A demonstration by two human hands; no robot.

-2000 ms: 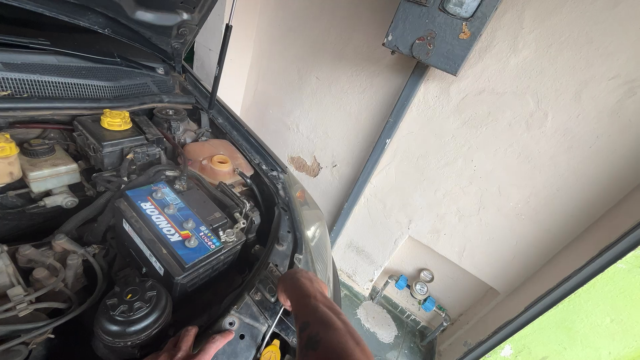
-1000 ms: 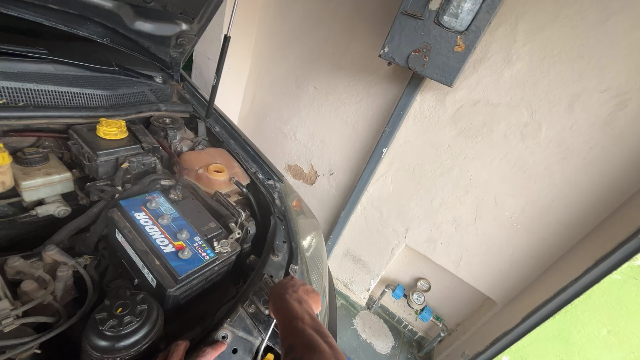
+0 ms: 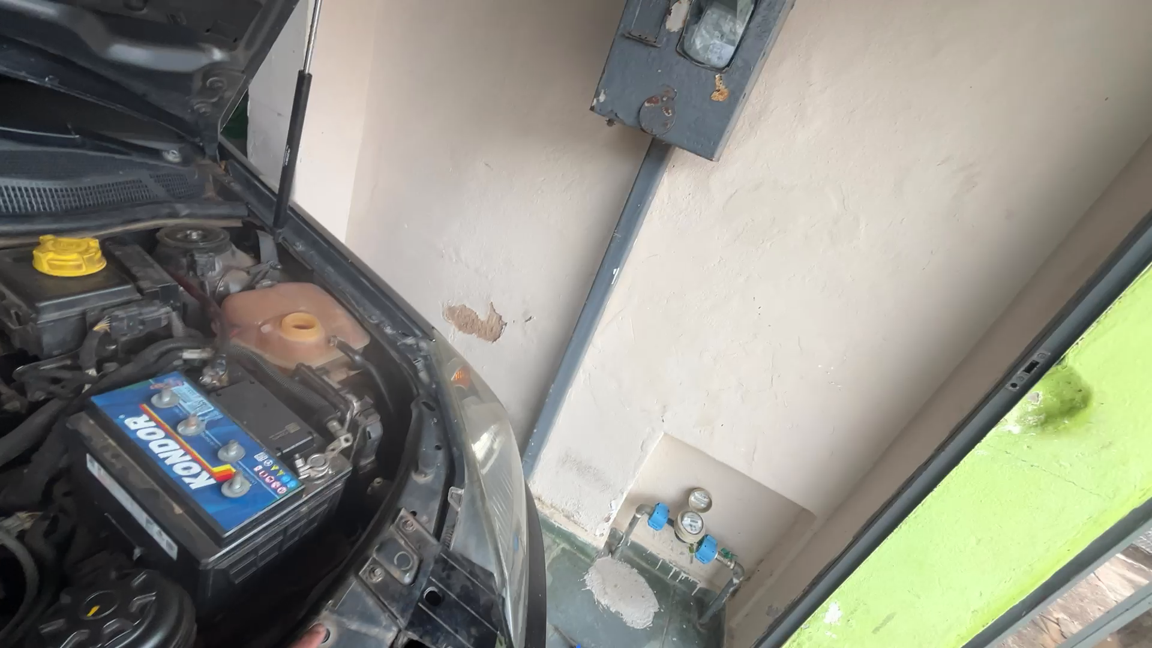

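Note:
Only a fingertip of my left hand (image 3: 310, 638) shows at the bottom edge, beside the car's front panel (image 3: 396, 562); the rest of that hand is hidden below the view. My right hand is out of view. Up and left of the fingertip sits a Kondor car battery (image 3: 193, 450) with a blue top. Behind it is a translucent coolant reservoir (image 3: 270, 315), its neck uncapped. A round black cap or housing (image 3: 117, 612) lies at the lower left. The headlight (image 3: 490, 504) is to the right of the panel.
The raised hood (image 3: 135, 63) stands over the engine bay with its support strut (image 3: 292, 153). Beside the car are a wall (image 3: 765, 270), a grey metal meter box (image 3: 693, 81), and a water meter (image 3: 690, 525) with blue fittings. A green surface (image 3: 1017, 504) lies at the right.
My right hand, which was at the front panel near the headlight with a thin metal rod or tool by it, has gone out of view. Less of my left hand shows.

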